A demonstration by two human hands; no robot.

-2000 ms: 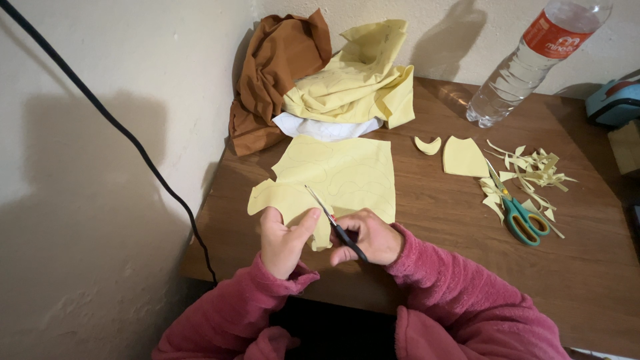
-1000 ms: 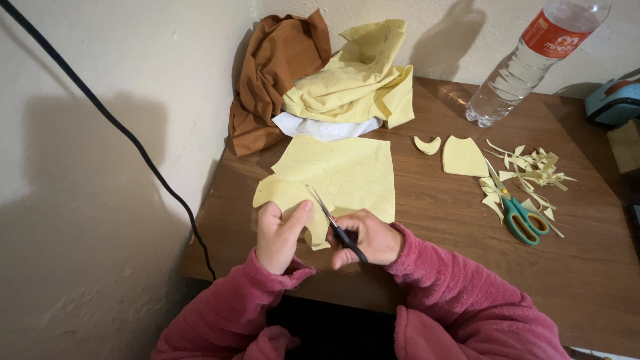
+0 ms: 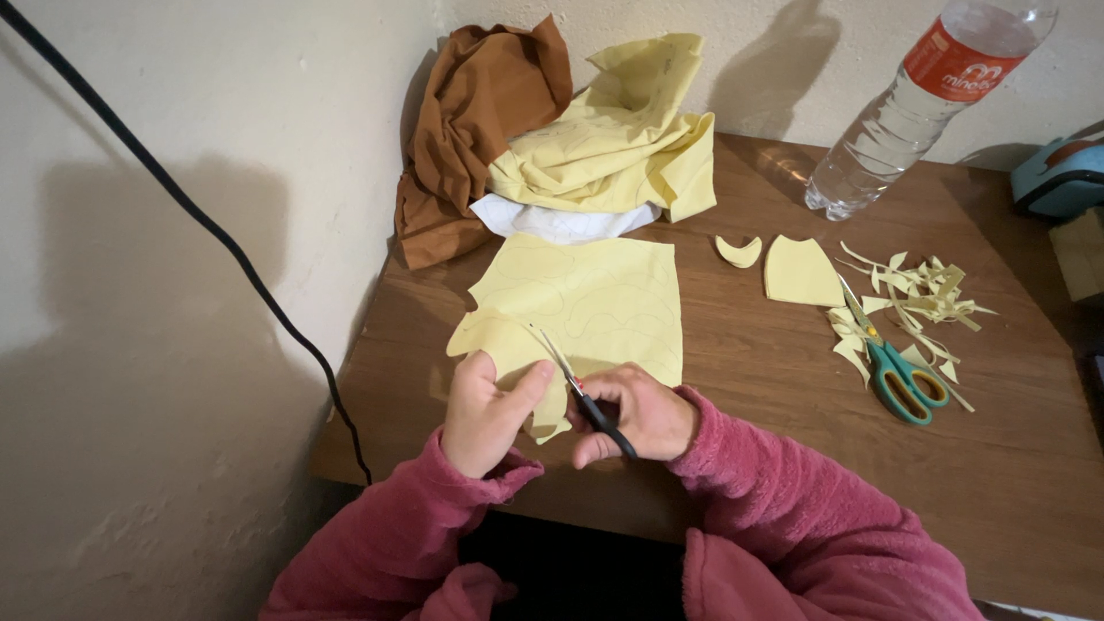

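My left hand [image 3: 493, 405] pinches the near left part of a yellow fabric sheet [image 3: 604, 285] between thumb and fingers. Faint curved outlines are drawn on the sheet, which lies on the wooden table. In my right hand [image 3: 636, 414] are small scissors with black handles [image 3: 595, 410]; their narrow blades point away and to the left, at the fabric's edge beside my left thumb. A strip of fabric hangs below, between my hands. To the right lie a crescent-shaped yellow piece [image 3: 738, 251] and a larger yellow piece with curved edges [image 3: 802, 272].
Green-handled scissors [image 3: 901, 379] lie among yellow scraps [image 3: 936, 293] on the table [image 3: 759, 483]. Brown cloth [image 3: 483, 112], crumpled yellow cloth [image 3: 604, 155] and white cloth [image 3: 561, 220] are heaped by the wall. A plastic bottle [image 3: 914, 116] stands behind. A black cable [image 3: 216, 233] hangs at left.
The held flap of yellow fabric has shifted and curled a little at my left hand. Both hands stay in nearly the same place, and the other things have not moved.
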